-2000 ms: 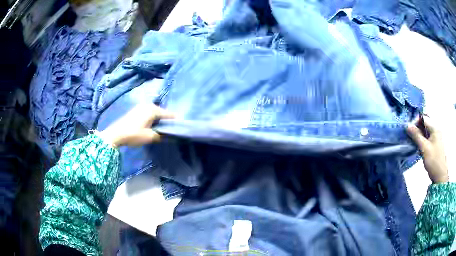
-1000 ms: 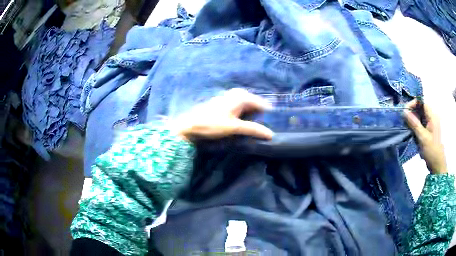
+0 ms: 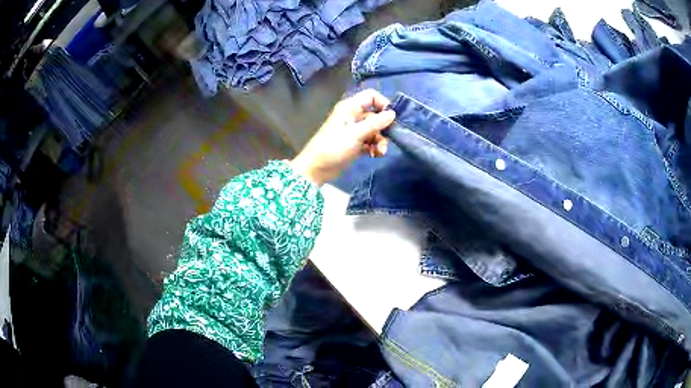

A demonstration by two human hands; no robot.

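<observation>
A blue denim garment (image 3: 591, 144) lies spread over the right half of the view. Its front placket (image 3: 530, 182), a long darker band with several round metal buttons, runs diagonally down to the right. My left hand (image 3: 356, 132) pinches the upper left end of the band between thumb and fingers and holds it up. The paler inner side of the cloth shows below the band. A white care label (image 3: 505, 373) lies on the dark inside of the garment at the bottom. My right hand is out of the picture.
The white table (image 3: 379, 258) shows beside the garment, its edge running diagonally at the left. A heap of ruffled blue denim pieces (image 3: 265, 45) is at the top. The grey floor (image 3: 151, 174) has a yellow marking. More dark folded cloth lies at the bottom and far left.
The view has swung left, so the garment sits further right and my right hand has left the picture. My left hand has moved along the band to its left end and grips it there.
</observation>
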